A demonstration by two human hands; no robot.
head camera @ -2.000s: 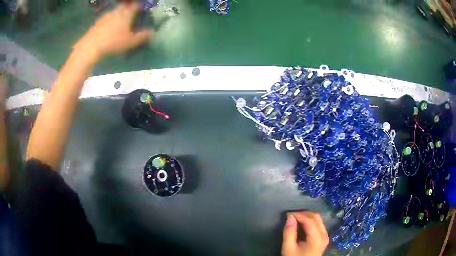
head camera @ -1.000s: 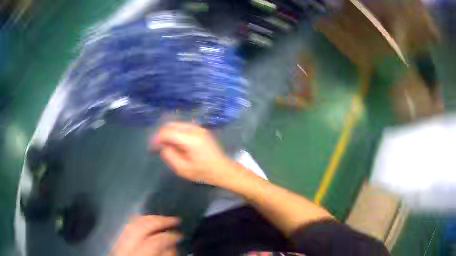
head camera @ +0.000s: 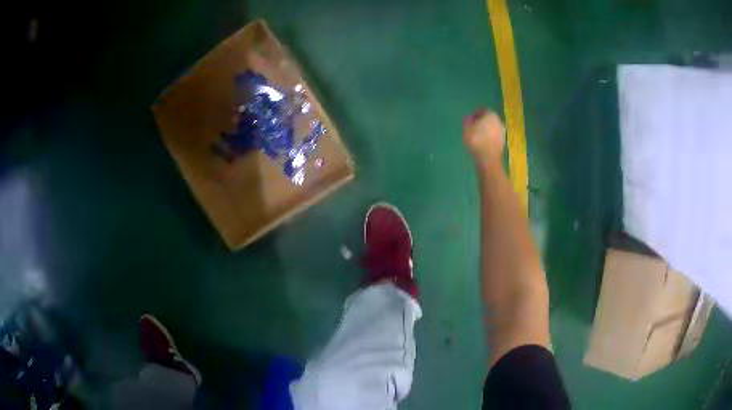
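An open brown cardboard carton (head camera: 201, 172) stands on the green floor at the upper left. Blue circuit boards (head camera: 269, 120) with bright white spots lie inside it in a loose heap. My right hand (head camera: 485, 136) is stretched forward over the floor, right of the carton and apart from it, beside the yellow line. Its fingers are curled; it is small and blurred, so whether it holds anything cannot be told. My left hand is not in view.
My two red shoes (head camera: 388, 244) are on the floor below the carton. A yellow line (head camera: 509, 96) runs down the floor. A white surface (head camera: 674, 168) and a closed-looking cardboard box (head camera: 638, 308) are at the right. Dark blurred items (head camera: 36, 352) lie at the lower left.
The view has turned from the bench to the floor, and the carton has come into view. My right arm now reaches forward. My left hand has left the picture.
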